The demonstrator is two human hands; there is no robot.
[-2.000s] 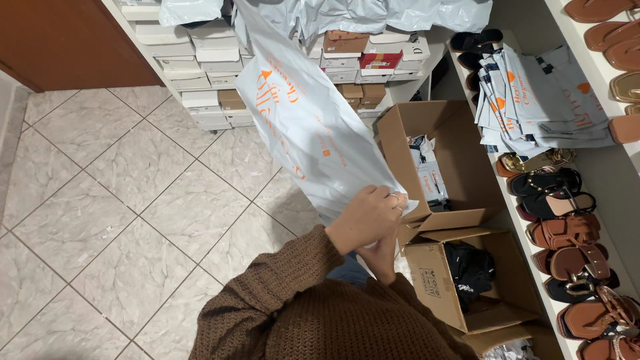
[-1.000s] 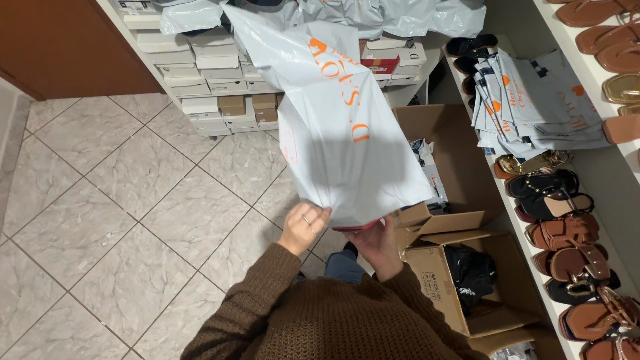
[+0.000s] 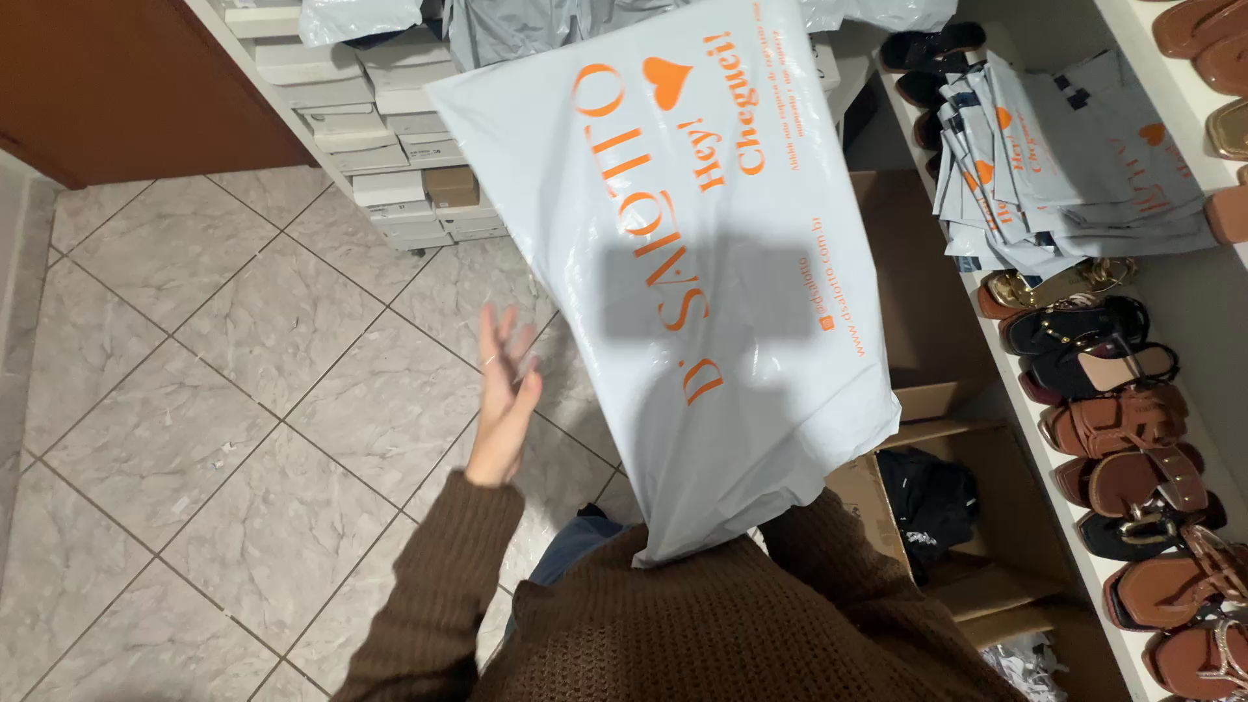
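A large pale plastic mailing bag [image 3: 721, 283] with orange print and a heart spans the middle of the head view, its wide end up and its narrower end against my brown knit sweater. My left hand [image 3: 503, 400] is raised over the tiled floor, left of the bag, apart from it, with its fingers spread and nothing in it; a ring shows on one finger. The bag hides my right hand; only the right sleeve [image 3: 829, 536] shows beneath the bag's lower right corner.
White shelving at the back holds stacked shoe boxes [image 3: 336, 119] and pale bags. Shelves on the right carry sandals [image 3: 1116, 421] and a pile of printed mailing bags [image 3: 1063, 166]. An open cardboard box [image 3: 1004, 487] with dark items stands below. A brown door [image 3: 136, 78] is at upper left.
The bag has turned so its broad printed face shows. My left hand, at the bag's lower edge a second ago, has let go and moved away left. My right hand has gone out of sight behind the bag.
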